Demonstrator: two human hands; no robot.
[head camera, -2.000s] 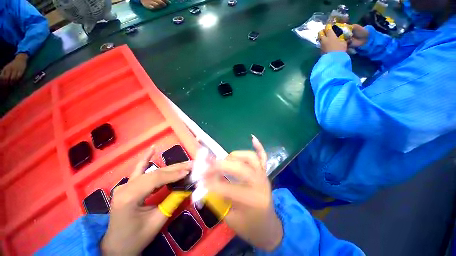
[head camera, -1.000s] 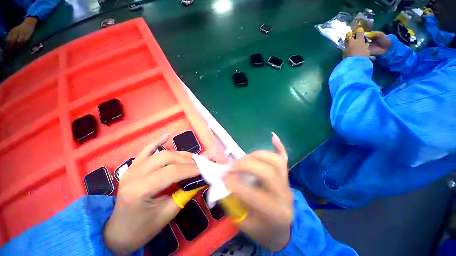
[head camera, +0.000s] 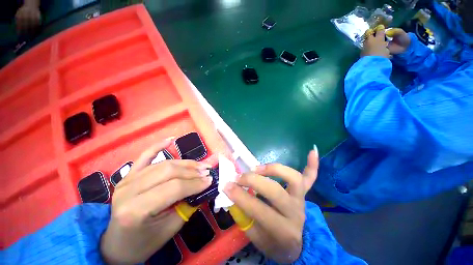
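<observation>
My left hand (head camera: 155, 202), with a yellow finger cot on its thumb, holds a black watch body (head camera: 205, 187) over the near part of the red compartment tray (head camera: 57, 116). My right hand (head camera: 272, 207), also with a yellow cot, pinches a crumpled white wipe (head camera: 226, 181) against the right edge of that watch. Several watch bodies lie in the near pockets, such as the one at the left (head camera: 94, 187), partly hidden by my hands. Two more watch bodies (head camera: 106, 108) sit in a pocket farther up.
Several loose watch bodies (head camera: 250, 75) lie on the green bench (head camera: 223, 46). A white strip (head camera: 207, 108) shows along the tray's right edge. At the right, a person in a blue smock (head camera: 394, 114) works near a clear bag (head camera: 352, 25). Another person's hand (head camera: 28, 20) shows at the upper left.
The view has shifted, so the tray's far edge sits higher in the picture. My hands stay together; the wipe has moved from across the watch to its right edge.
</observation>
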